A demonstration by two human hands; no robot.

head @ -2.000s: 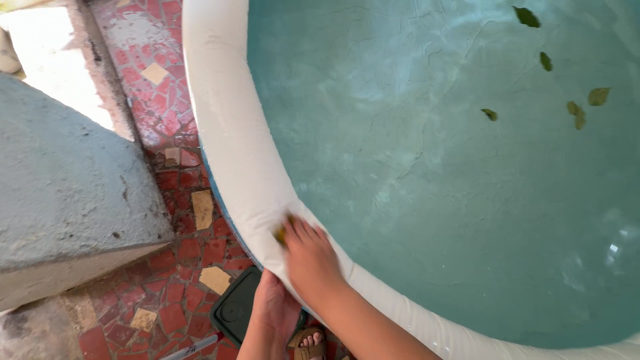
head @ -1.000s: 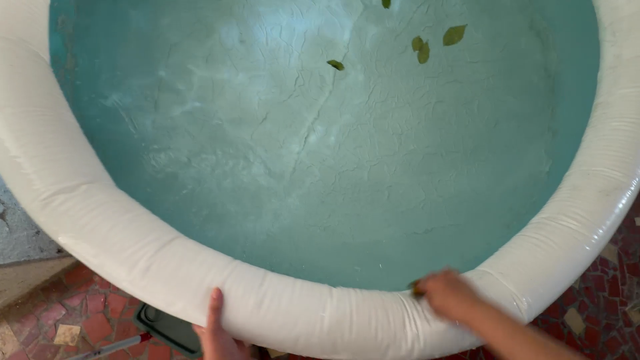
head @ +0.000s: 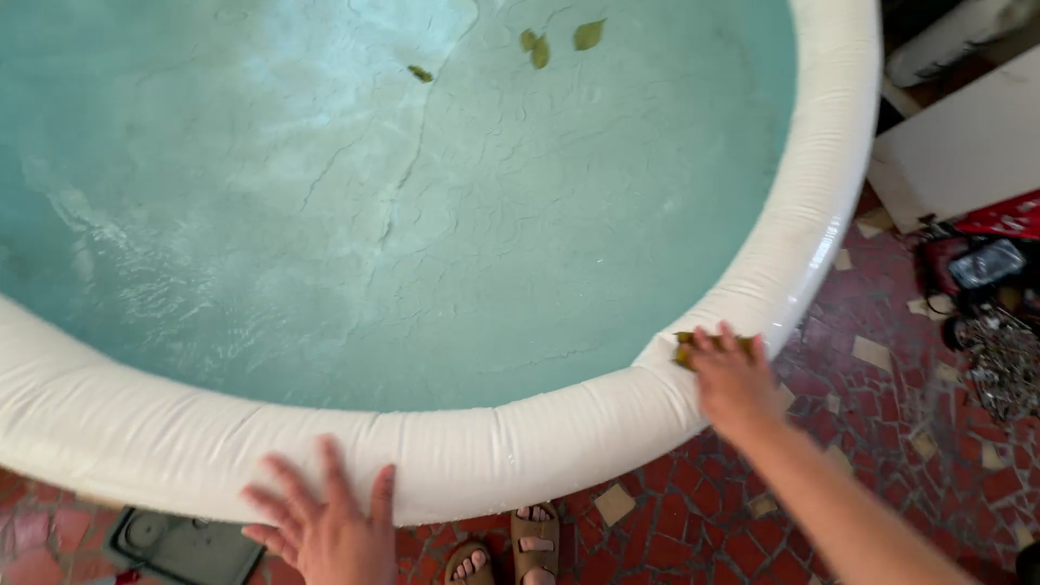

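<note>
My right hand (head: 731,378) presses a yellow-green sponge (head: 685,349) onto the white inflatable rim (head: 455,447) of a round pool, at the lower right. The sponge is mostly covered by my fingers, so its exact kind is hard to tell. My left hand (head: 329,512) is spread with fingers apart over the outer part of the rim at the bottom, holding nothing. Inside the pool is bluish water (head: 487,244), with several green leaves (head: 588,35) near the top of the view.
Below the rim at the left lies a dark green plastic tray or lid (head: 187,548) on the red broken-tile floor (head: 699,504). My sandalled feet (head: 536,540) stand under the rim. At the right are a white panel (head: 967,138) and a pile of metal bits (head: 1007,357).
My right hand has moved rightward along the rim with the sponge. My left hand has its fingers spread over the rim now. The view has swung right.
</note>
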